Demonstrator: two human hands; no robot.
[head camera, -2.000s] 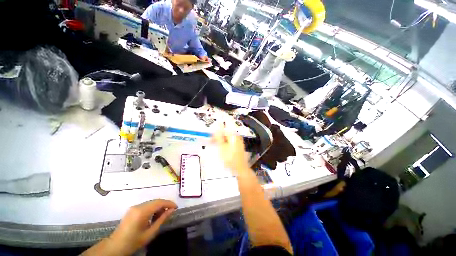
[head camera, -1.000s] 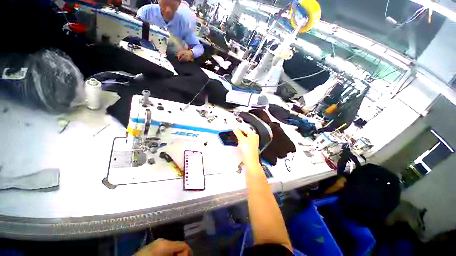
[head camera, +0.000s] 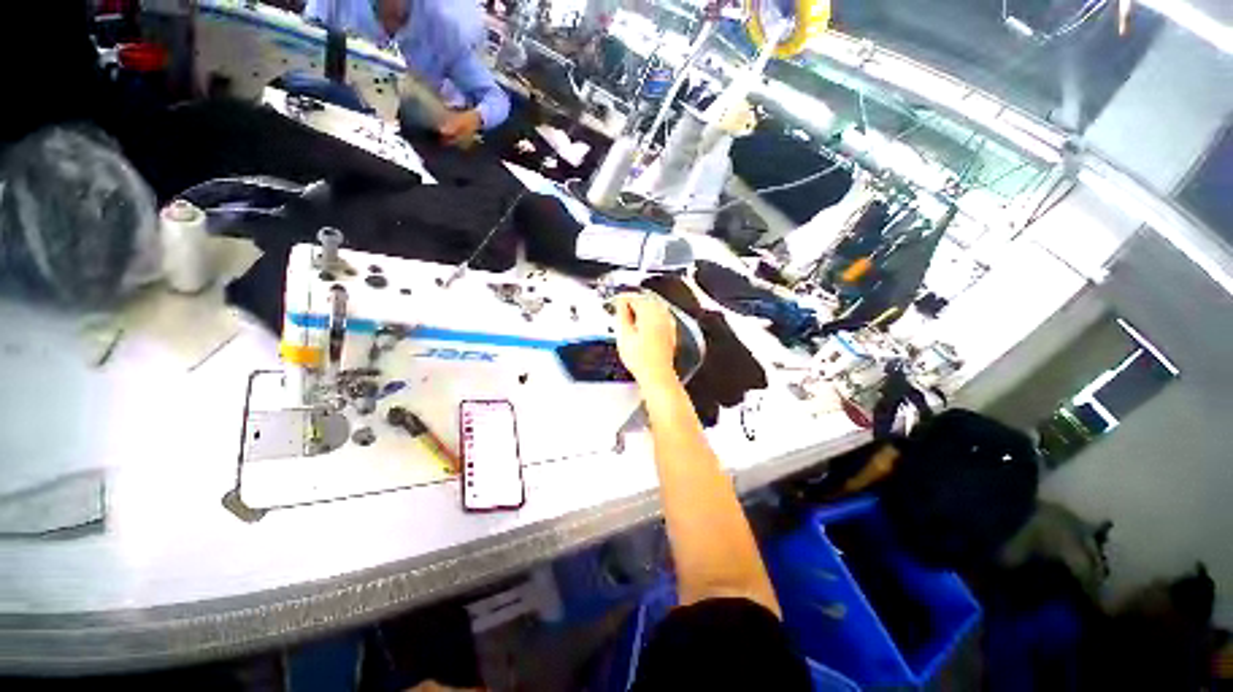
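The white sewing machine with a blue stripe lies across the table. My right hand is at the right end of its head, at the top edge, just above the black control panel. Its fingers are bent; whether they hold anything cannot be made out. My left hand is almost wholly cut off by the bottom edge. The smartphone lies with its screen lit on the machine bed. Thread snips with a yellow handle lie to its left.
A white thread cone and a plastic-wrapped bundle stand at the far left. A grey fabric piece lies on the left. Dark fabric lies behind the machine. A person sits opposite. Blue crates are on the floor.
My right hand has moved from the control panel up to the top edge of the machine head. My left hand has dropped almost out of the picture. The view has shifted.
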